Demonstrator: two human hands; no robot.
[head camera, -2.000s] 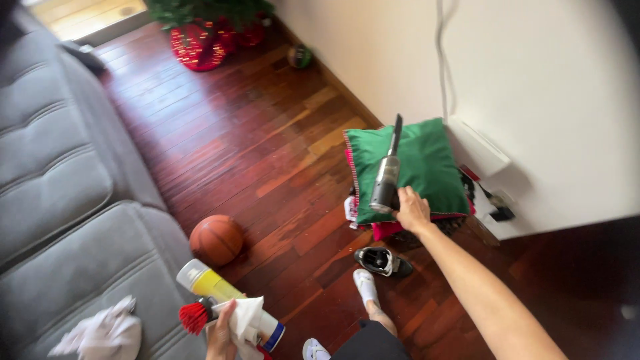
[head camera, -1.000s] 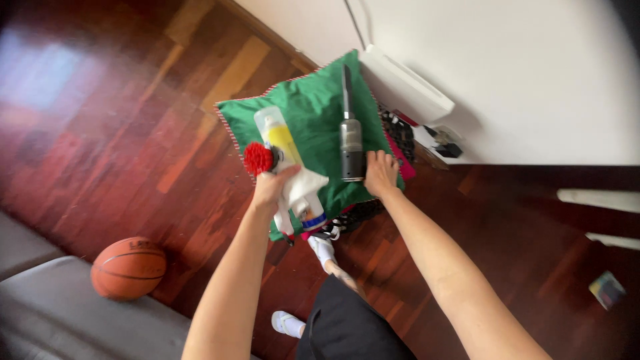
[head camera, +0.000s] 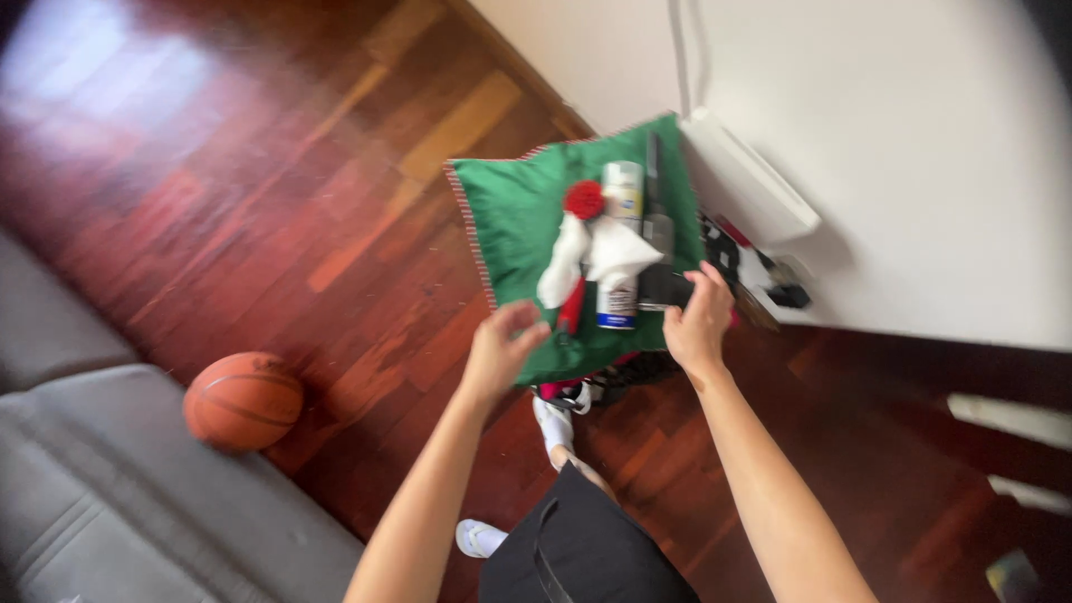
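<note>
A green cushion (head camera: 519, 218) with striped piping lies on a pile of things. On it rest a spray can (head camera: 617, 314) with a blue base, a white cloth (head camera: 620, 251) across the can, a brush with round red bristles (head camera: 584, 200) and a red handle, and a dark handheld vacuum (head camera: 657, 243) with a narrow nozzle. My left hand (head camera: 505, 345) is empty, fingers apart, near the brush handle at the cushion's lower edge. My right hand (head camera: 702, 316) is beside the vacuum's base, fingers apart; whether it touches the vacuum, I cannot tell.
An orange basketball (head camera: 243, 402) sits on the wooden floor against the grey sofa (head camera: 159, 477). A white wall-mounted box (head camera: 749, 180) and a cable are right of the cushion. Under the cushion show dark and pink items. My feet stand just below.
My left hand has let go of the can, cloth and brush, which now lie on the cushion. The vacuum, held upright by my right hand earlier, lies beside them.
</note>
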